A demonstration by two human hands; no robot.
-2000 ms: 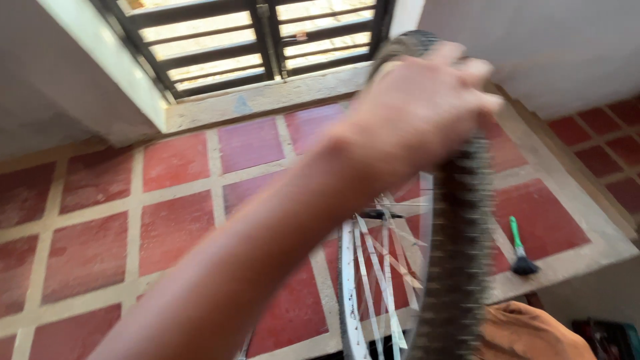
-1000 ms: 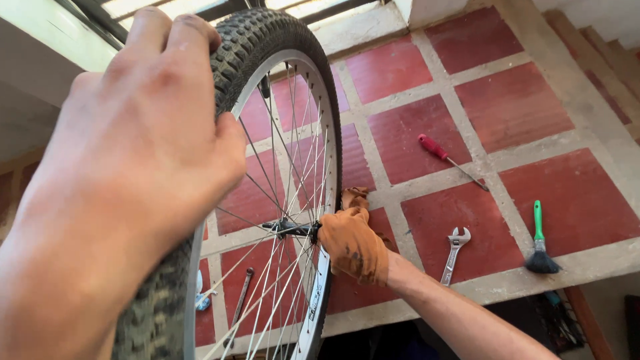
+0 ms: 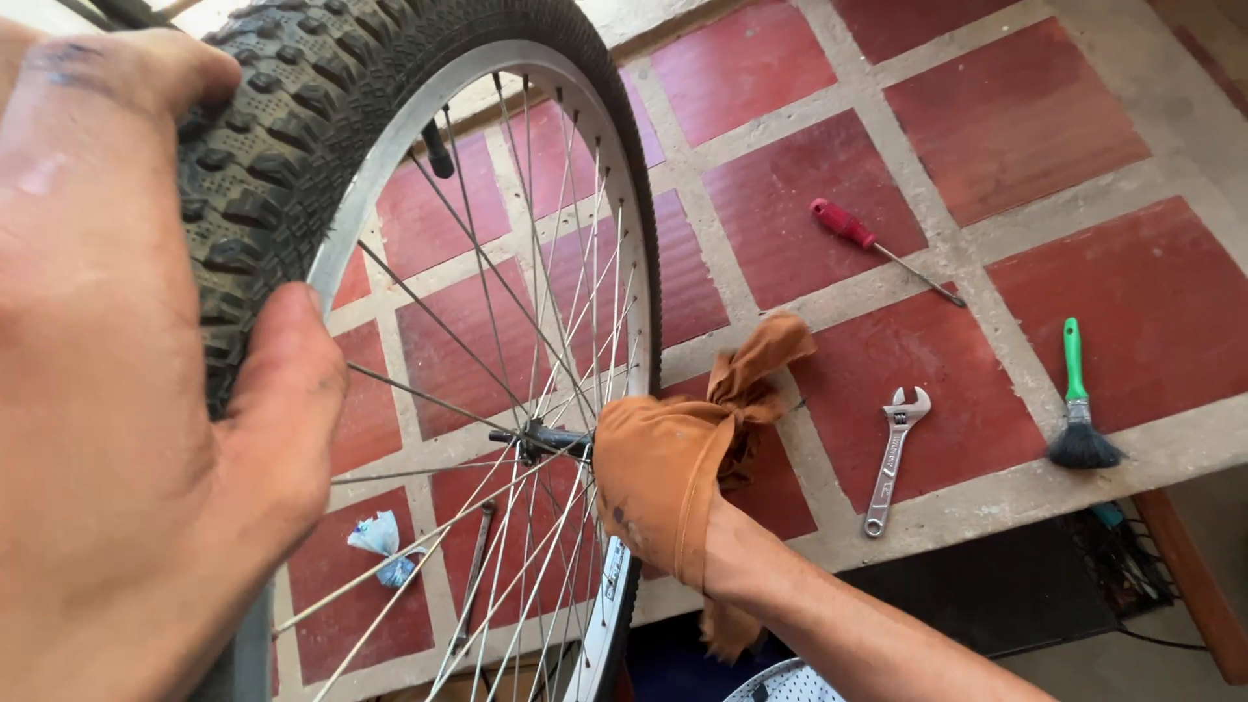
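Observation:
A bicycle wheel with a knobby black tire (image 3: 283, 127) and silver rim stands upright in front of me. My left hand (image 3: 146, 263), large in the foreground, grips the tire at its upper left. At the hub (image 3: 536, 441), my right hand (image 3: 653, 478) is wrapped in an orange-brown cloth (image 3: 746, 390) and closed around the near right end of the axle. The cloth hides its fingers. A black valve stem (image 3: 438, 151) sticks out inside the rim. Thin metal spokes cross between hub and rim.
On the red-tiled surface (image 3: 1014, 117) lie a red-handled screwdriver (image 3: 846, 224), an adjustable wrench (image 3: 889, 463) and a green-handled brush (image 3: 1074, 390). Behind the spokes are a knotted blue-white plastic bag (image 3: 382, 546) and a long metal tool (image 3: 475, 575). A perforated white item (image 3: 785, 682) is below the edge.
Two seconds ago the wheel and my left hand were blurred, with the hub low in view. The right hand in its cloth has since come to the hub; the left stays on the tire.

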